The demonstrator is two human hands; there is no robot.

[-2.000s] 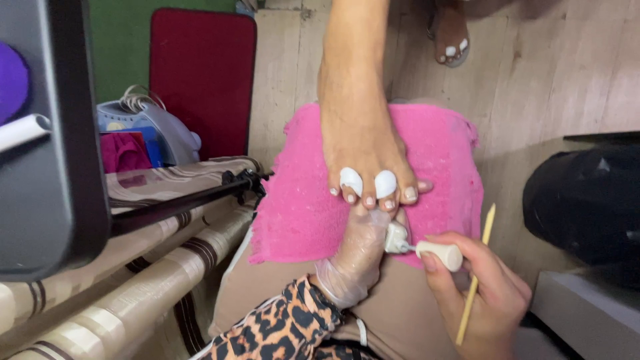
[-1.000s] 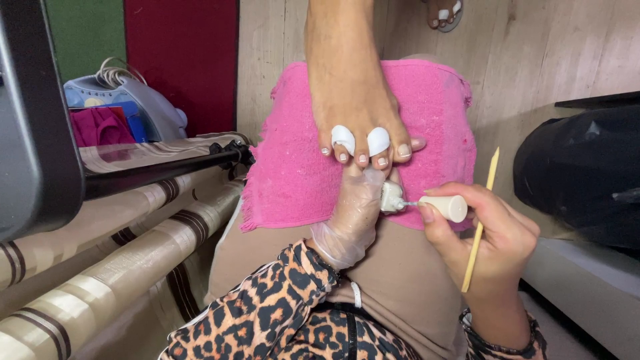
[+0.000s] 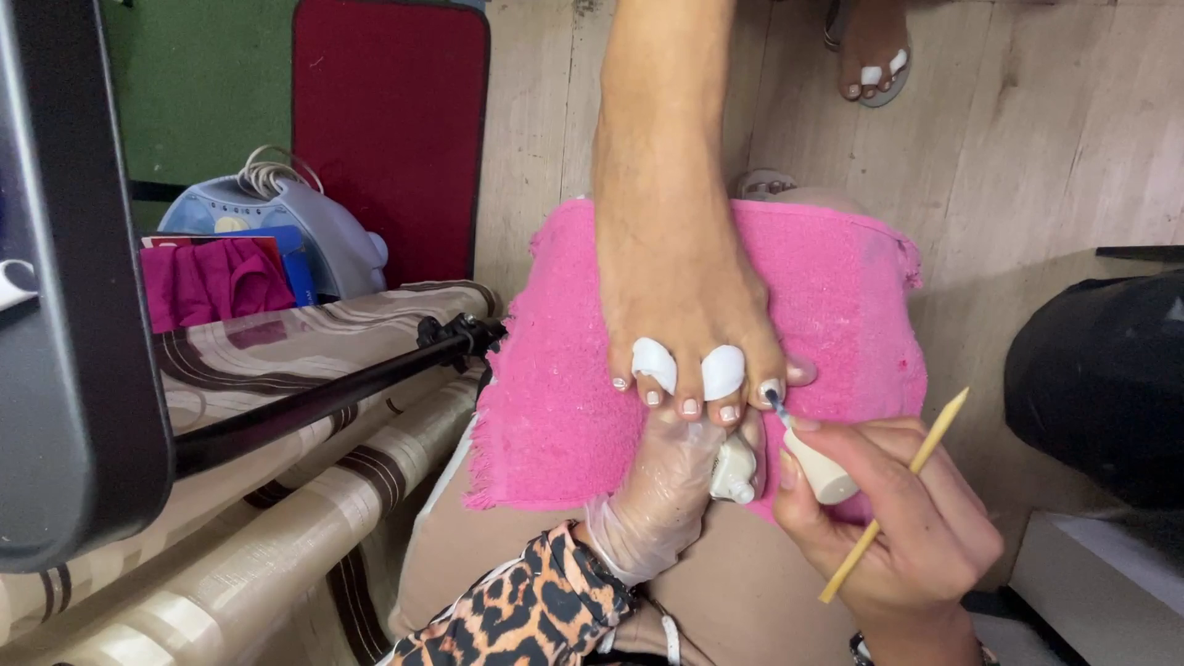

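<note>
A person's bare foot [image 3: 680,268] rests on a pink towel [image 3: 814,277] across my lap. White separators [image 3: 722,372] sit between some toes. My left hand [image 3: 661,481], in a clear plastic glove, is under the toes and holds an uncapped nail polish bottle [image 3: 735,470] beside its fingers. My right hand [image 3: 897,518] grips the cream cap of the polish brush [image 3: 819,467], whose bristles touch the big toe's nail [image 3: 770,390]. A wooden cuticle stick [image 3: 893,499] is also held between the fingers of that hand.
A black-edged tray [image 3: 83,370] and a black metal bar [image 3: 324,407] are at the left, near striped fabric [image 3: 231,573]. Behind lie a blue-grey appliance [image 3: 314,227] and a red mat [image 3: 388,139]. The other foot [image 3: 874,55] is at the top, a black bag-like object [image 3: 1101,370] at the right.
My right hand has moved the brush from the bottle's mouth up to the big toe's nail. The bottle stays by my left hand.
</note>
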